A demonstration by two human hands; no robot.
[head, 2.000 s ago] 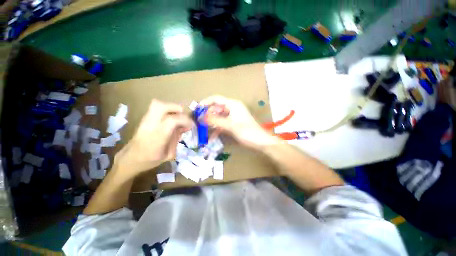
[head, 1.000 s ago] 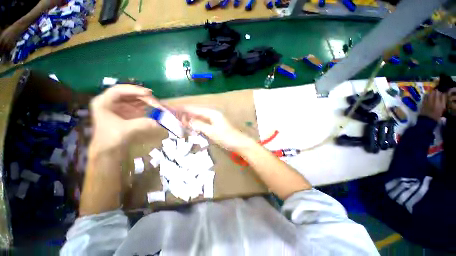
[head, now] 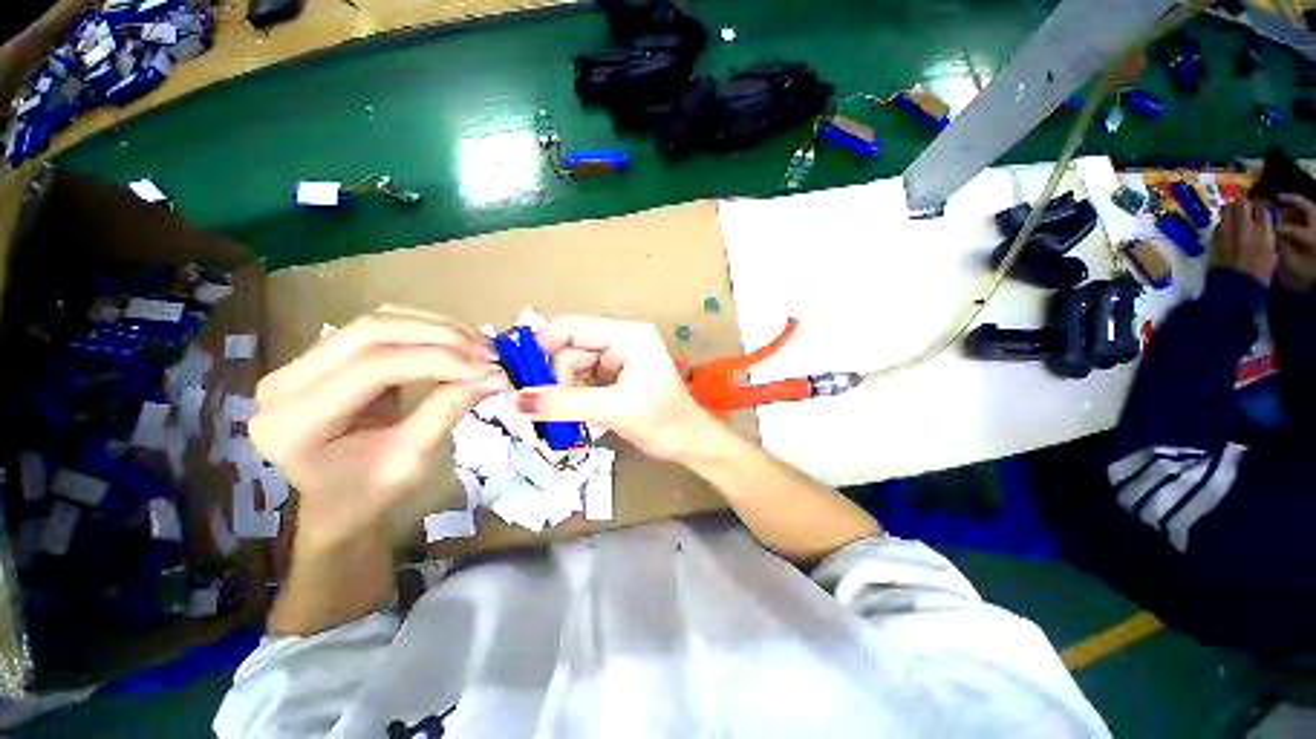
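Observation:
A blue battery pack [head: 537,387] is held over a loose pile of white labels [head: 523,488] on the cardboard mat [head: 433,274]. My right hand [head: 621,383] grips the pack, with the thumb across it. Thin red wires show at its lower end. My left hand [head: 383,397] has its fingertips pinched together at the pack's upper left side; whether they hold anything is hidden.
A large carton [head: 217,238] of packs and labels stands at left. An orange air gun [head: 751,387] with a hose lies right of the pile. Black parts [head: 1090,325] lie on the white board [head: 924,419]. The green belt [head: 361,152] carries packs. A person [head: 1198,419] sits at right.
The labelled pack has left my hands; a similar one lies on the belt. My hands now have another blue pack, held over the label pile.

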